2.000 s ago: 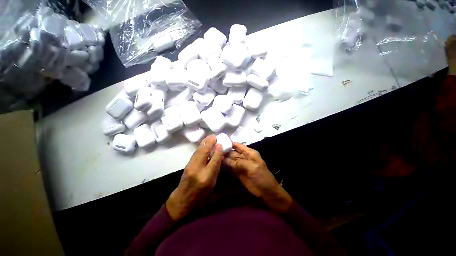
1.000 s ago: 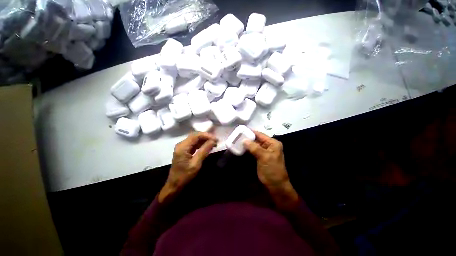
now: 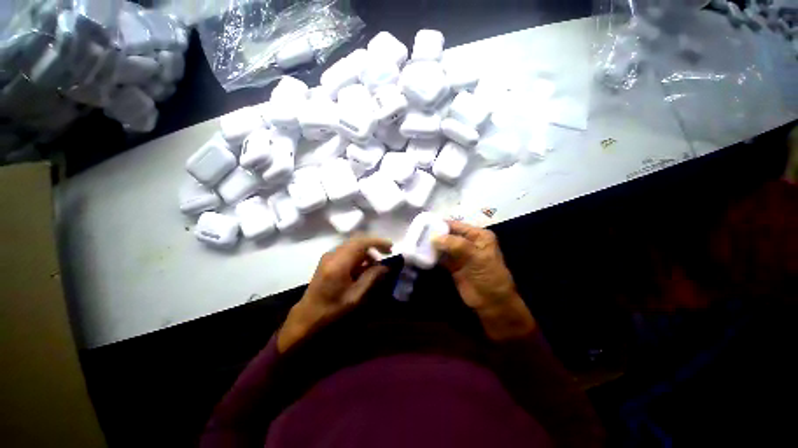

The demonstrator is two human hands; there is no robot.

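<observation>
My right hand [image 3: 477, 262] holds a white case [image 3: 423, 239] over the front edge of the bench, with a dark slot faintly showing on it. A small bluish clear piece [image 3: 405, 283] shows just below the case; whether it is attached cannot be told. My left hand [image 3: 337, 280] is beside it on the left, fingers curled and apart. A small whitish spot shows near its fingertips, too blurred to name. A loose pile of white cases [image 3: 341, 179] lies on the bench in front of my hands.
The white bench top [image 3: 131, 289] has a black strip behind it. A clear bag [image 3: 293, 54] lies behind the pile. A bulging bag of white cases [image 3: 83, 66] is at back left, above a brown carton [image 3: 35, 306]. Another clear bag [image 3: 691, 79] is at right. Part of a person's hand [image 3: 792, 162] shows at the right edge.
Two seconds ago both hands held the case together; my left hand then came away. Since one second ago the case has turned in my right hand, and the bluish piece shows more clearly.
</observation>
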